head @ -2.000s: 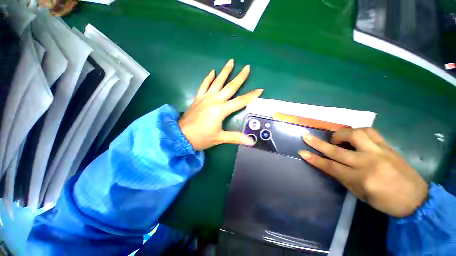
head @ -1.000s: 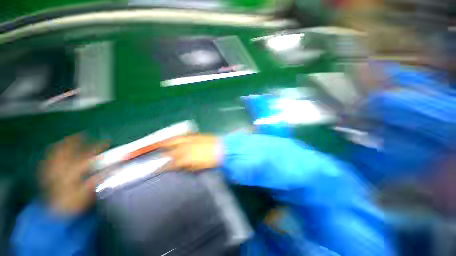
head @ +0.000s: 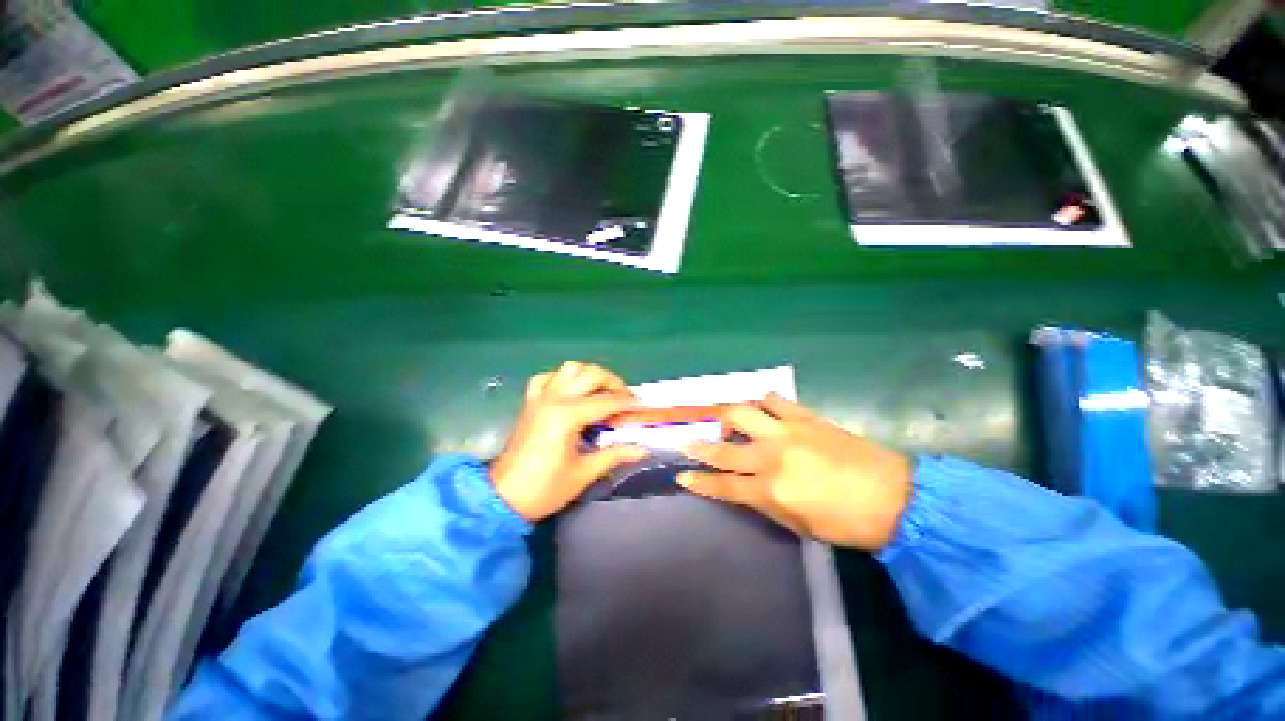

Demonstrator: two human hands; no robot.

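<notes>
A dark tablet [head: 691, 592] lies on a white foam sheet [head: 839, 634] in front of me, its top edge away from me. A narrow orange strip [head: 669, 416] lies along that top edge, partly under my fingers. My left hand [head: 561, 440] is on the top left corner and covers the camera area. My right hand [head: 803, 472] has its fingertips on the top right part. Both hands seem to press or hold the strip and the glossy band below it. Any thin film under the fingers cannot be made out.
Fanned tablets with foam sheets [head: 155, 479] stand at left. Two tablets on white sheets lie farther back, one left of centre [head: 564, 176] and one right [head: 958, 162]. A blue film stack [head: 1106, 423] and a clear plastic bag [head: 1212, 409] lie at right. A pale rail curves behind.
The view swung right, then back to the front. My left hand, spread on the bench at first, is now closed in on the tablet's top corner. My right hand remains at the top edge.
</notes>
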